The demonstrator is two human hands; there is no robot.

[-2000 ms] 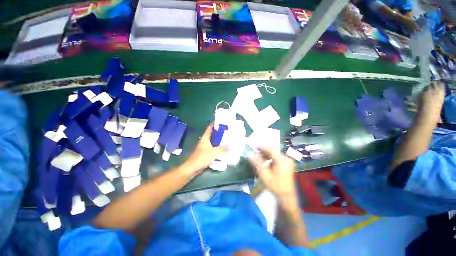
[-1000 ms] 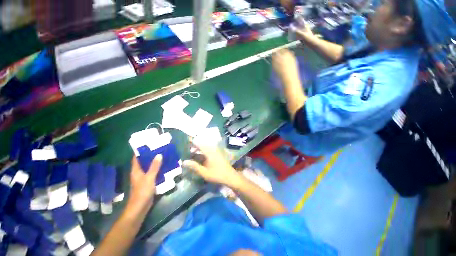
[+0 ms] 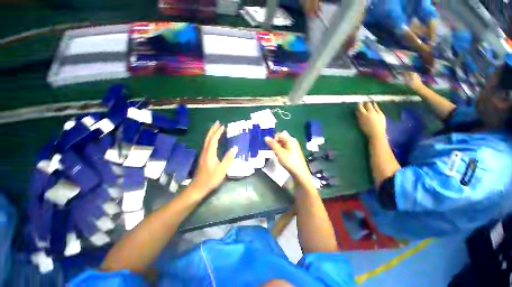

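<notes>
A blue carton blank with white flaps (image 3: 247,143) lies spread between my hands. My left hand (image 3: 213,160) is at its left edge, fingers spread and thumb near the blue panel. My right hand (image 3: 287,152) pinches its right side with the fingertips. White pieces show behind and below it, partly hidden, with a thin white loop (image 3: 282,114) beyond. Many folded blue-and-white cartons (image 3: 84,162) are heaped at the left. A single small carton (image 3: 314,134) and small black accessories (image 3: 321,168) are to the right.
A pale edge strip (image 3: 196,104) separates the bench from a raised green lane with printed lids (image 3: 166,50) and open white boxes (image 3: 234,51). A slanted grey post (image 3: 325,53) stands beyond the bench. Another worker in blue (image 3: 449,179) reaches over the bench at right.
The blue carton blank is spread wider and lies between both hands. My left fingers have opened away from it; my right hand has come onto its right side. The view has swung back left.
</notes>
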